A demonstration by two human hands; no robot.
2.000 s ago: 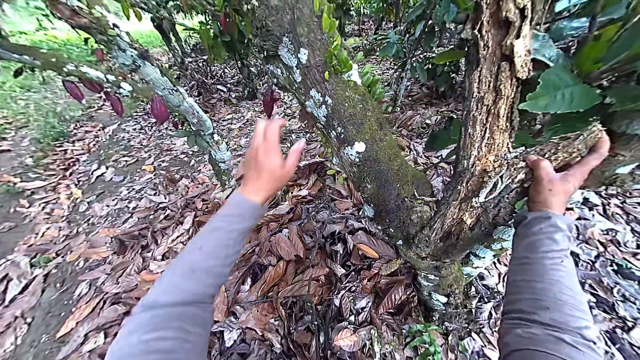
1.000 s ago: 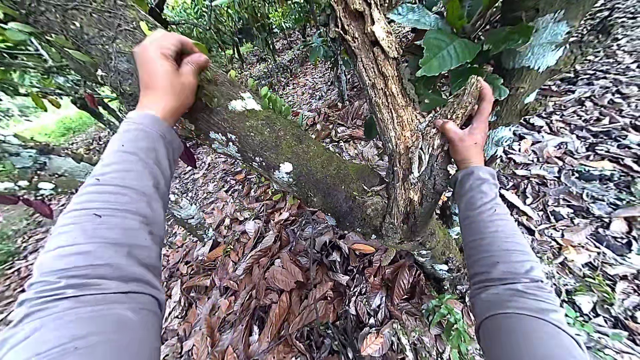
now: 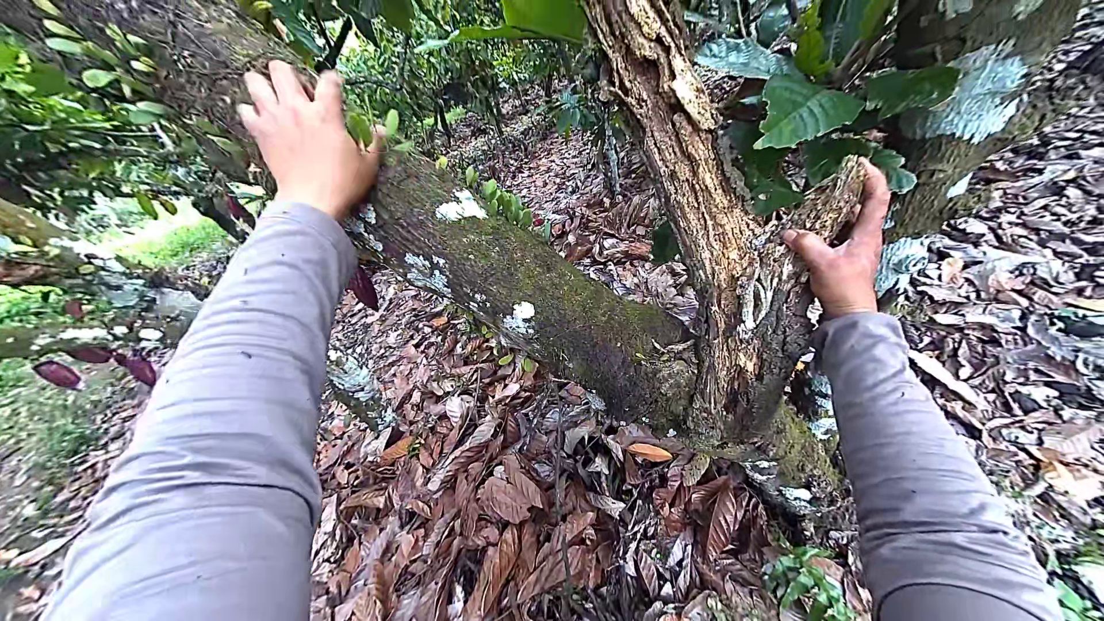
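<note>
My left hand (image 3: 312,142) lies over the upper part of a leaning, mossy cacao trunk (image 3: 552,302), its fingers spread on the bark beside small green leaves. White and pale lichen patches dot this trunk. On the right, my right hand (image 3: 847,250) grips a short broken stub (image 3: 826,207) of dead wood, thumb on the near side and fingers around the far side. The stub joins an upright, rough, decayed stem (image 3: 690,172) that meets the mossy trunk low down. Grey sleeves cover both arms.
Dry brown leaves (image 3: 517,517) cover the ground around the trunk base. Dark red cacao pods (image 3: 59,373) hang at the left near a lichen-covered branch (image 3: 95,332). Large green leaves (image 3: 806,110) and another trunk (image 3: 966,112) stand at the upper right. A small green plant (image 3: 806,582) grows below.
My left hand was in the air two seconds ago and now rests on the leaning trunk, its fingers more spread than one second ago. My right hand has stayed on the stub.
</note>
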